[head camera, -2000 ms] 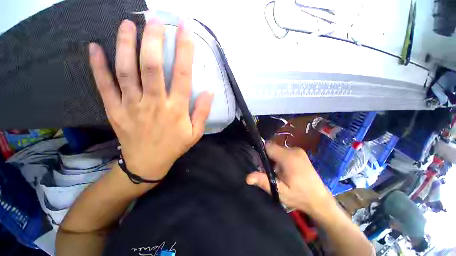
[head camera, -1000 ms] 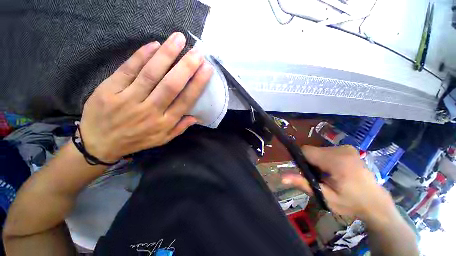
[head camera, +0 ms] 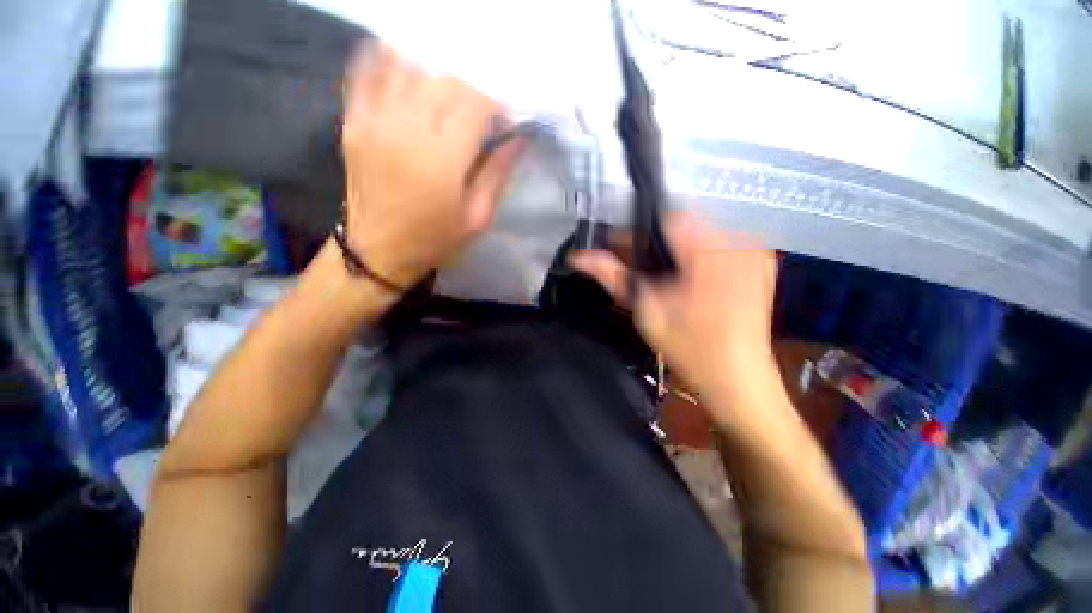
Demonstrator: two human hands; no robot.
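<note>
My left hand (head camera: 413, 162) is on the dark and pale sewn panel at the table edge, blurred, with fingers and thumb closed around its material. The dark textured fabric (head camera: 258, 102) lies to its left. The smooth pale part (head camera: 521, 216) hangs to its right, over the table edge. My right hand (head camera: 707, 299) holds the long black shears (head camera: 643, 150), which point up and away over the table. Blur hides whether the blades are apart. The shears are right of the pale part, and I see no contact between them.
The white table (head camera: 910, 60) has a printed scale along its front edge. Dark threads (head camera: 778, 58) and green-yellow snips (head camera: 1012, 108) lie on it. Below are a blue crate (head camera: 946, 359), a red-capped bottle (head camera: 862, 383), a colourful bag (head camera: 210, 222) and stacked pale pieces (head camera: 216, 347).
My left hand has moved up and right and gone from lying flat to gripping the panel. My right hand has moved up and left, and the shears now stand steeper, away from the pale edge.
</note>
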